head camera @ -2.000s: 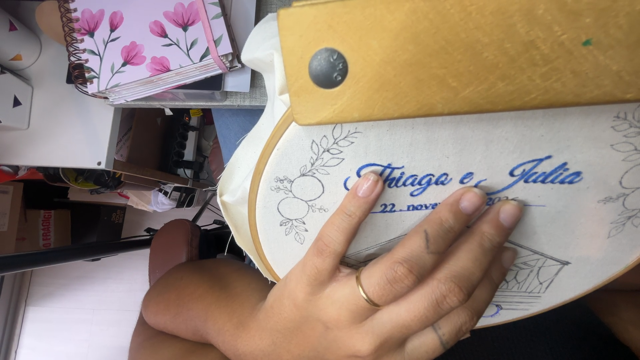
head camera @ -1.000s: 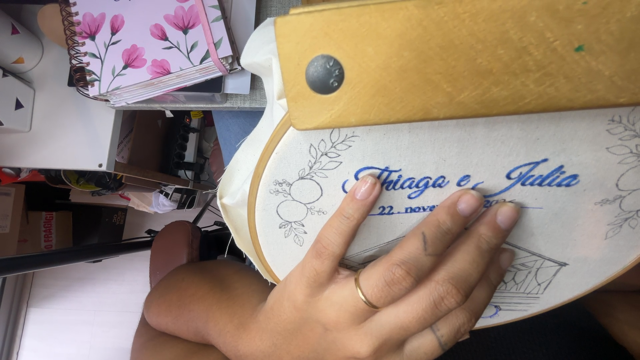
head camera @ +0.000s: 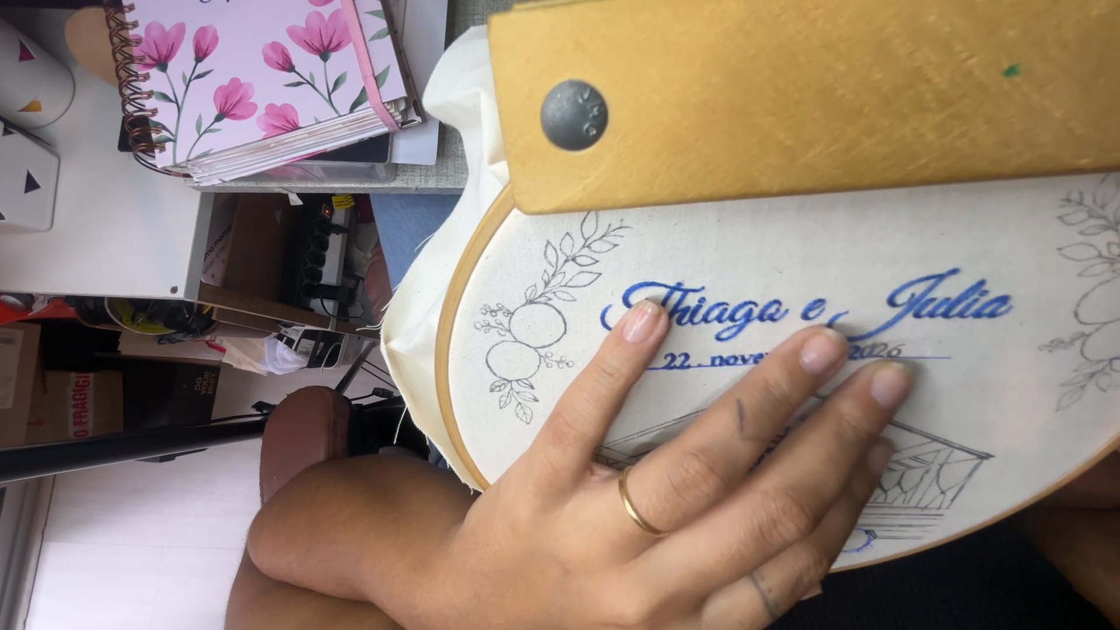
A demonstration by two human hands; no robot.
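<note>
My left hand point(head camera: 700, 490), with a gold ring on one finger, lies back up with its fingers spread on cream fabric point(head camera: 787, 245) stretched in a wooden embroidery hoop point(head camera: 451, 367). Its fingertips touch the fabric beside blue script lettering point(head camera: 744, 306) and partly cover a smaller line of writing. The thumb is hidden. Pencil-like leaf and fruit outlines point(head camera: 534, 324) run down both sides, and part of a building-like drawing point(head camera: 936, 472) shows past the fingers. A wide gold-coloured flat piece with a dark stud point(head camera: 573, 114) covers the hoop's upper part. My right hand is out of sight.
On the desk at upper left lies a floral spiral notebook point(head camera: 262, 79) with a pink elastic band. White containers point(head camera: 31, 79) stand at the far left edge. Below are a power strip point(head camera: 317, 254), cardboard boxes point(head camera: 74, 402) and a dark metal bar point(head camera: 131, 446). Bare legs point(head camera: 350, 525) show beside the hoop.
</note>
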